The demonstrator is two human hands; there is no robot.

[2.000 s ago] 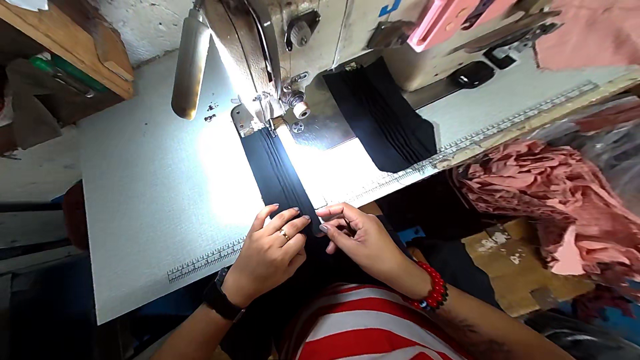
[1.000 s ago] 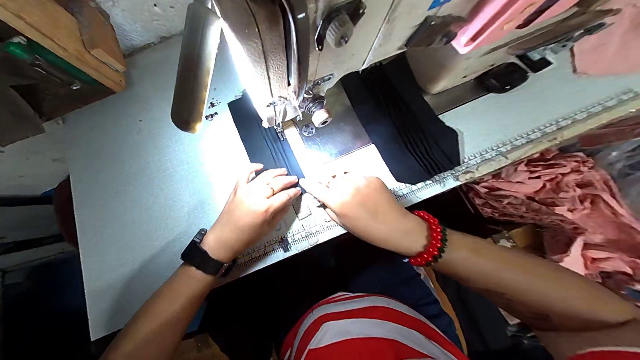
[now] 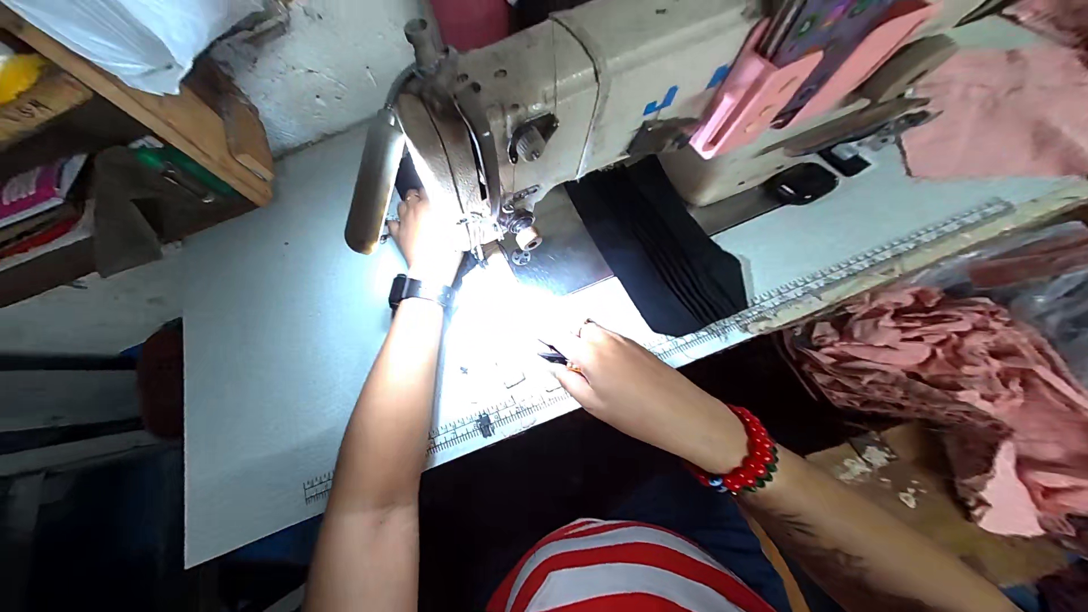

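My left hand (image 3: 422,231) reaches behind the sewing machine's needle area, beside the grey cylindrical lamp (image 3: 374,183). Dark fabric shows around it, partly hidden by the hand and the machine head; whether the fingers grip it, I cannot tell. Near the table's front edge, my right hand (image 3: 599,361) is closed on a small dark pointed tool (image 3: 553,354), perhaps thread snips. Between the hands, the presser foot (image 3: 481,246) of the sewing machine (image 3: 544,93) stands in bright glare. A stack of black pleated fabric pieces (image 3: 667,246) lies right of the needle, under the machine arm.
Measuring tape (image 3: 518,411) runs along the front edge of the pale table (image 3: 255,357). A pink holder (image 3: 756,102) with a phone is fixed to the machine. Crumpled pink fabric (image 3: 926,357) lies at right. A wooden shelf (image 3: 161,110) stands at upper left.
My left hand has moved from in front of the needle to behind it. The black strip that lay before the needle no longer shows there. The dark tool now shows in my right hand.
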